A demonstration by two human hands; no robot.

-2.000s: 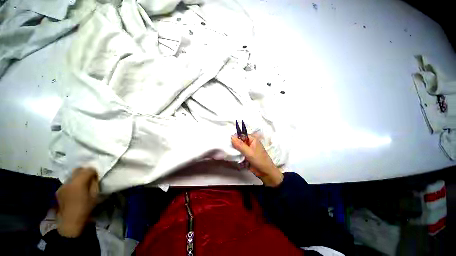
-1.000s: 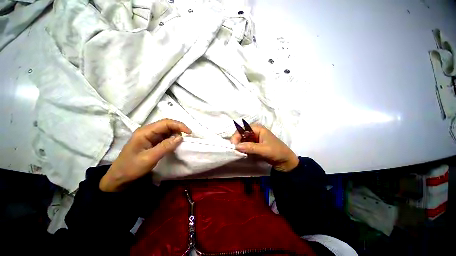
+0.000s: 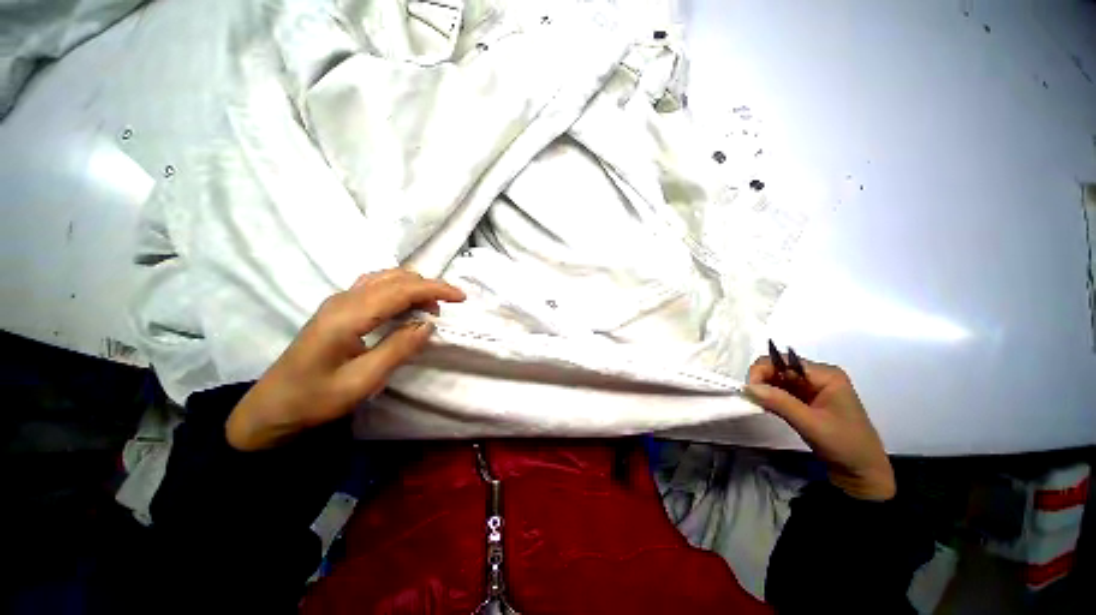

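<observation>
A large off-white garment (image 3: 529, 228) lies bunched over the table in front of me, its near part hanging at the table edge. My left hand (image 3: 349, 354) pinches a stitched edge of it between thumb and fingers. My right hand (image 3: 829, 415) pinches the same edge farther right, so the seam (image 3: 577, 357) is stretched between both hands. Thread snips (image 3: 788, 365) with dark pointed blades and a red handle sit in my right hand, blades pointing up and away from the cloth edge.
The glossy white table (image 3: 949, 228) has a curved near edge. Dark round dots (image 3: 757, 185) show right of the garment. Another pale cloth (image 3: 48, 42) lies at the upper left. Below the table at right is a red and white item (image 3: 1058, 529).
My left hand has come from the far left onto the cloth edge. My right hand has moved right along it, stretching a longer piece of seam between the hands. The garment has shifted right.
</observation>
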